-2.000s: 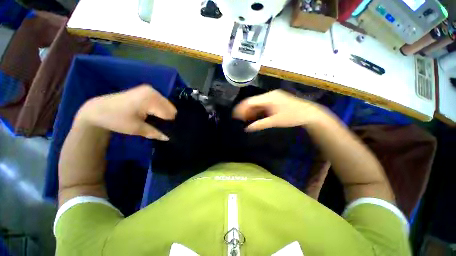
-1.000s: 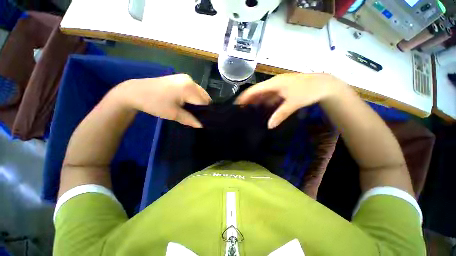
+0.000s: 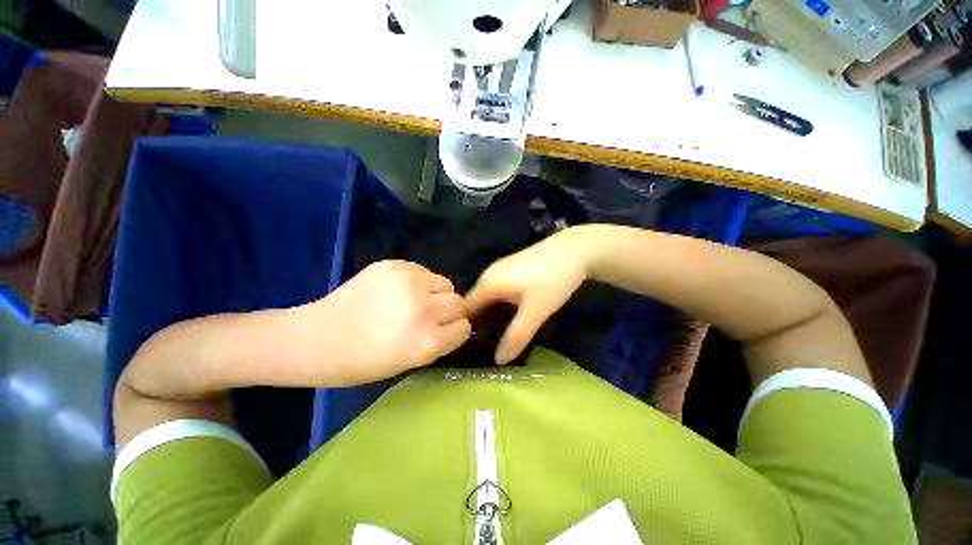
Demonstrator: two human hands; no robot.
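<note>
A black garment (image 3: 426, 234) fills the lap below the table edge; its details are too dark to make out. My left hand (image 3: 410, 319) is closed on the black cloth close to my shirt front. My right hand (image 3: 533, 287) is beside it, fingertips near my left fingers, thumb pointing down, with dark cloth between thumb and fingers. The white sewing machine head (image 3: 480, 27) and its rounded bed end (image 3: 482, 154) are above and beyond the hands. The cloth is not under the needle.
A deep blue bin (image 3: 229, 245) is at the left, a brown-lined bin (image 3: 863, 298) at the right. On the white table (image 3: 629, 106) are dark snips (image 3: 773, 114), a pen (image 3: 693, 64), a cardboard box (image 3: 645, 23), a button-grid device (image 3: 902, 133) and a control panel (image 3: 842, 27).
Both hands have moved down toward my shirt and closer together with the black cloth. My left hand has closed more tightly. The view has shifted slightly.
</note>
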